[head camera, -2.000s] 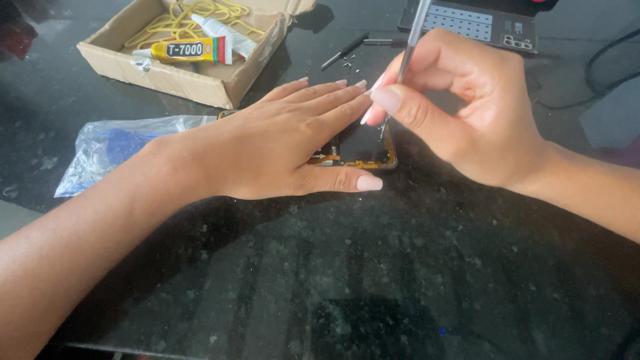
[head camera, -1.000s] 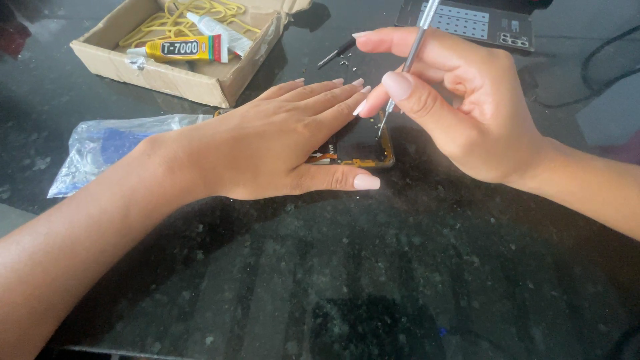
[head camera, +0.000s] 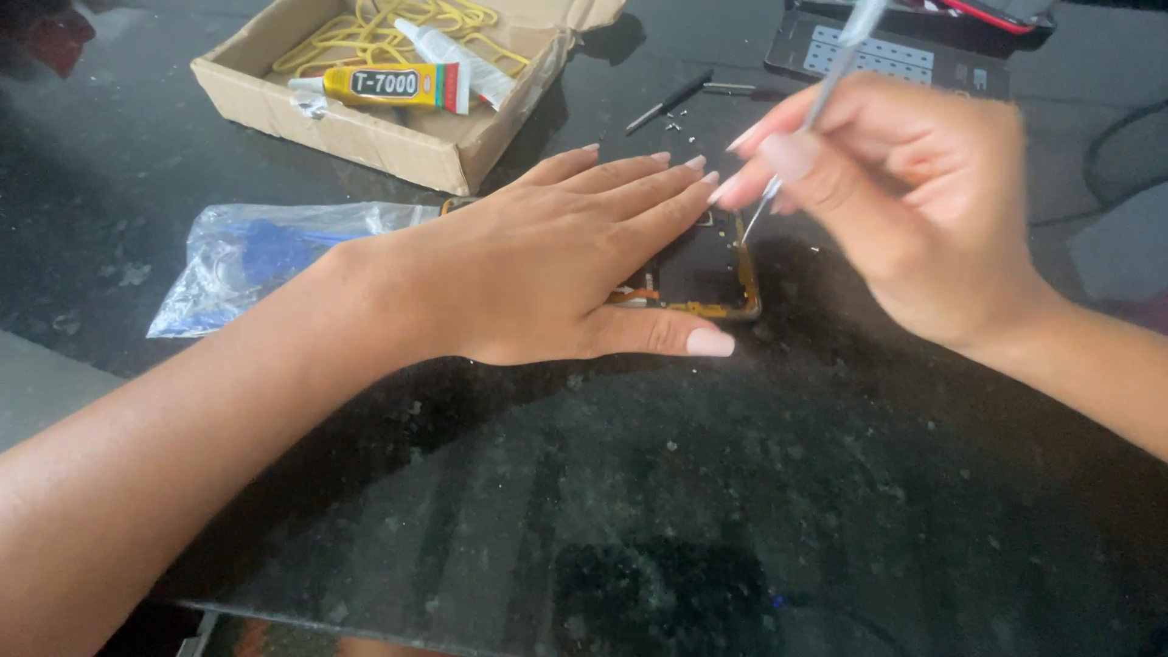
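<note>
An opened smartphone (head camera: 698, 269) with a yellowish inner frame lies on the dark speckled stone tabletop (head camera: 584, 493). My left hand (head camera: 547, 255) rests flat across it, fingers together and thumb along its near edge, hiding most of it. Between the thumb and fingers of my right hand (head camera: 894, 192) is a slim metal tool (head camera: 826, 96), held tilted. Its thin tip meets or hovers just over the phone's right edge; contact cannot be told. Tiny screws (head camera: 675, 120) lie beyond the phone, near a black-handled screwdriver (head camera: 671, 100).
A cardboard box (head camera: 356, 137) at the back left holds yellow cord or bands (head camera: 365, 41), a T-7000 glue tube (head camera: 388, 85) and a white tube (head camera: 456, 64). A clear bag with blue contents (head camera: 274, 260) lies left. A dark perforated plate (head camera: 867, 59) and a cable (head camera: 1095, 164) are at the back right.
The fingers of my right hand have curled in closer around the tool since one second ago, and its tip has shifted slightly along the phone's right edge. My left hand stays on the phone.
</note>
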